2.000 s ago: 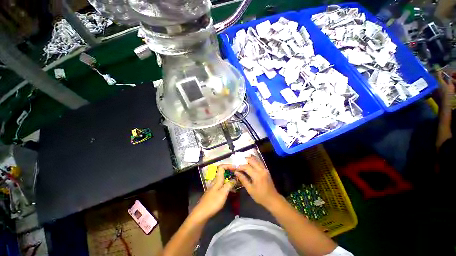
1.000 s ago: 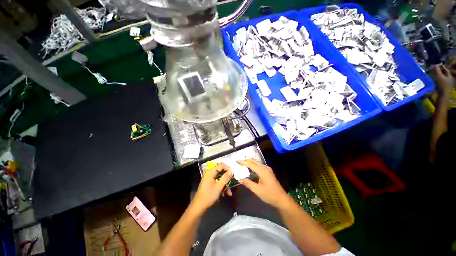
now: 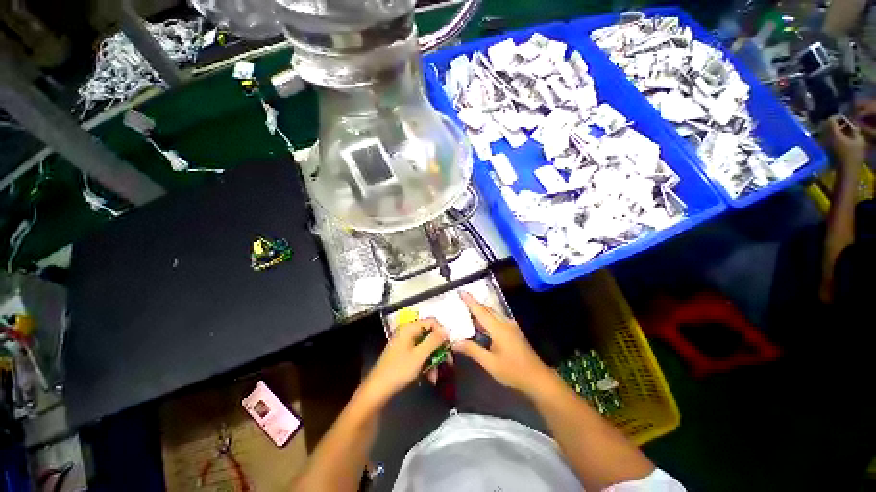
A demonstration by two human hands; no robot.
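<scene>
My left hand holds a small green circuit board over the shallow metal tray nearest my body. My right hand is shut on a white housing just beside the board. The fingertips of both hands almost meet, and they hide part of both pieces. A yellow sponge-like patch shows on the tray at the left hand's fingertips. A dark thin rod points down under the clear hood.
Two blue bins heaped with white housings stand at right. One green-yellow board lies on the black mat. A yellow crate holds boards below right. A pink phone and red-handled pliers lie lower left. Another person's arm shows far right.
Since two seconds ago, the white housing has come between my hands beside the board. The green board now sits lower, under my left fingers. Corded adapters on the green line have shifted left.
</scene>
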